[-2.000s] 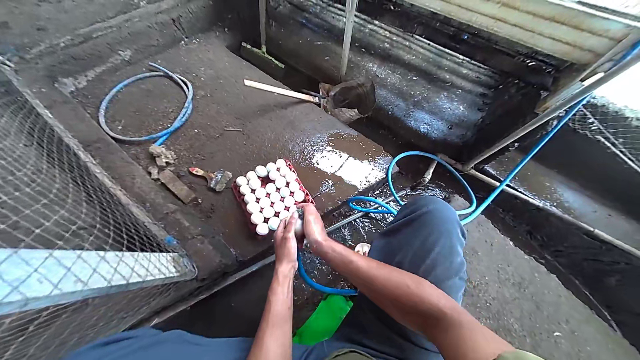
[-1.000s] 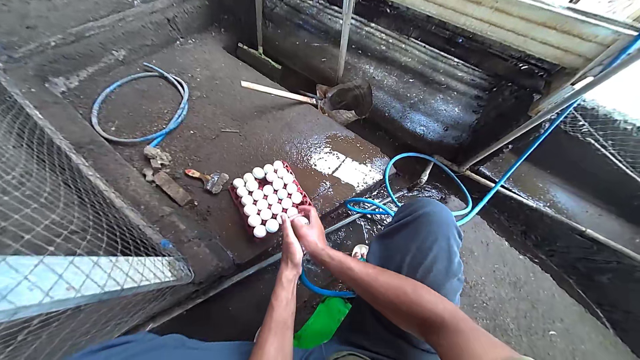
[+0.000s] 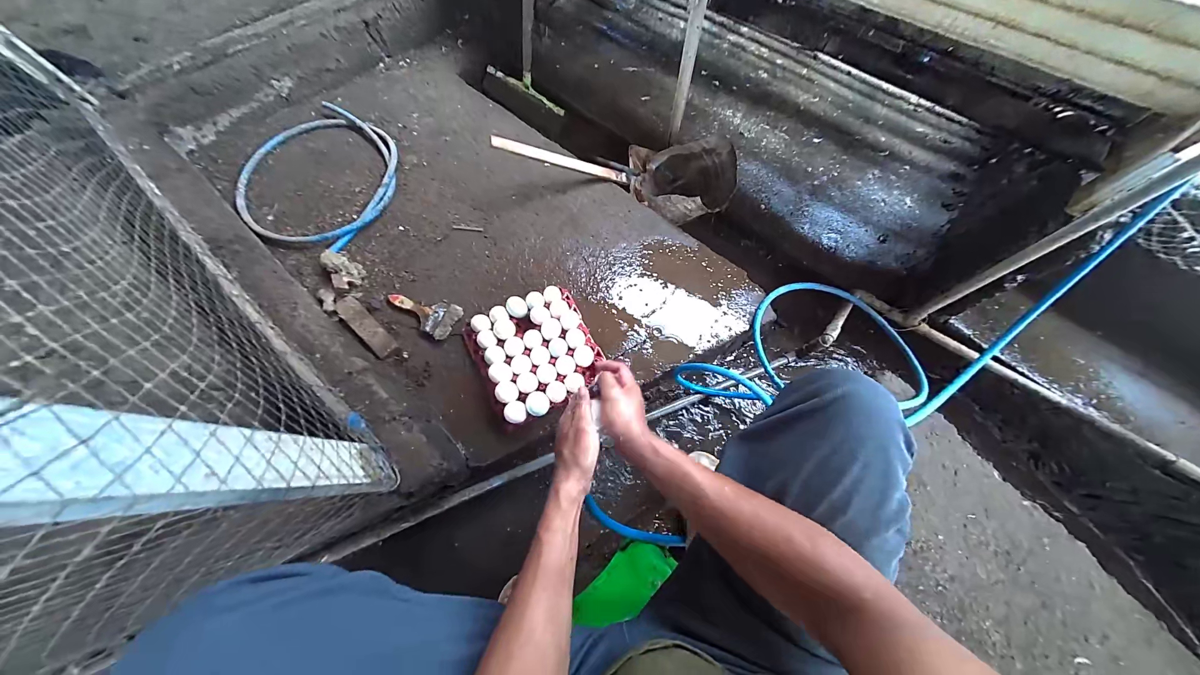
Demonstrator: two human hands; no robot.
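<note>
A red plastic egg tray [image 3: 480,367] lies on the wet concrete ledge, filled with rows of white eggs [image 3: 532,339]; one cell near its back shows no egg. Just off the tray's near right corner, my left hand [image 3: 577,441] and my right hand [image 3: 619,401] are cupped together. A white egg [image 3: 594,412] shows in part between the palms, mostly hidden by the fingers. Left of the tray lies a paintbrush [image 3: 429,315] with an orange-red handle and dirty bristles.
A coiled blue-grey hose [image 3: 246,187] lies at the back left, near a block [image 3: 367,326]. Behind stands a long-handled scoop [image 3: 694,173]. A bright blue hose [image 3: 834,289] loops beside my knee. Wire netting [image 3: 159,281] borders the left. Something green [image 3: 623,583] lies below my hands.
My hands stay together by the tray's near corner, with their fingers shifting around the egg. The tray, brush and hoses have not plainly moved.
</note>
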